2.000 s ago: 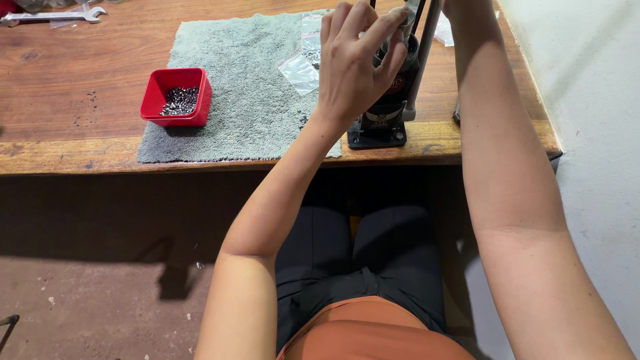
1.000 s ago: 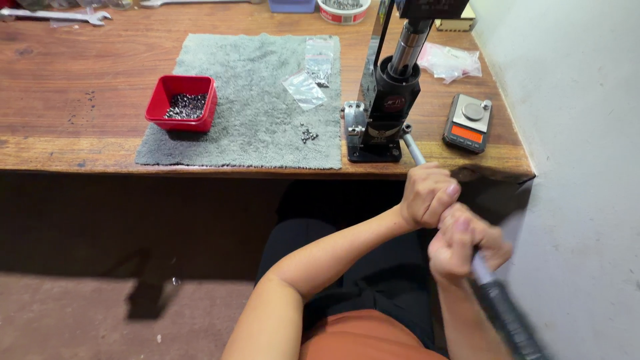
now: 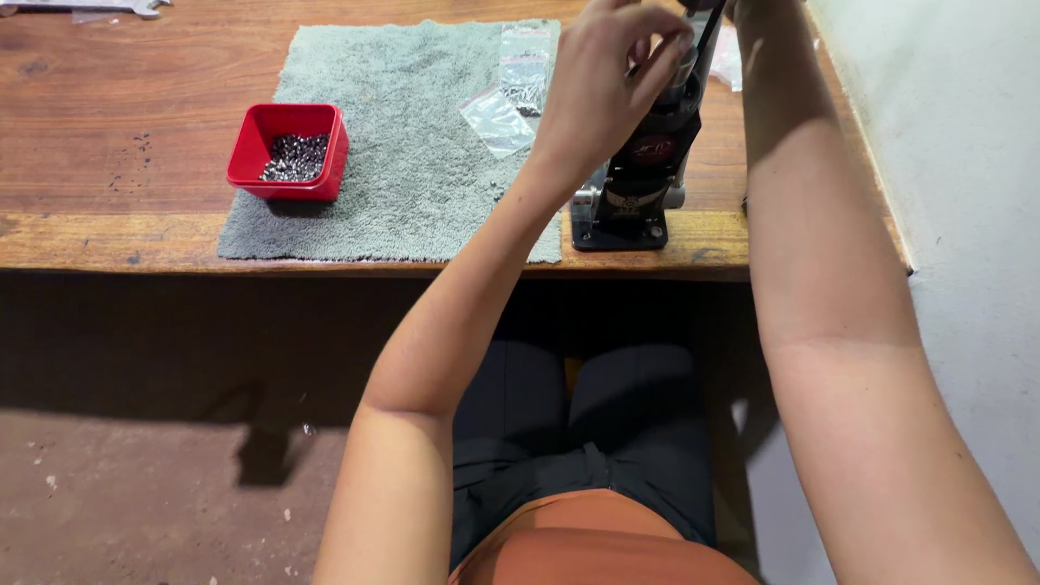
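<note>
My left hand (image 3: 609, 77) is at the upper part of a black reloading-style bench press (image 3: 634, 175), its fingers bent around the area of the metal ram; whether they pinch something small there cannot be made out. My right hand reaches past the top edge beside the press, with only a bit of it at the frame's border (image 3: 735, 10), so its hold is hidden. Left of the press lies a grey-green towel (image 3: 406, 162). On the towel's left part rests a red plastic tub (image 3: 305, 192) holding many small shiny metal pellets (image 3: 296, 158).
Small clear zip bags (image 3: 500, 122), one with dark bits inside, lie on the towel near my left wrist. A wrench (image 3: 122, 6) is at the top left of the wooden table (image 3: 106, 240). Behind the press is a pinkish plastic bag (image 3: 727, 61). A pale wall (image 3: 934, 122) borders the right side.
One second ago both hands gripped the press's long lever below the table edge. Since then they have come up to the top of the press, with the left off the lever. The view has shifted.
</note>
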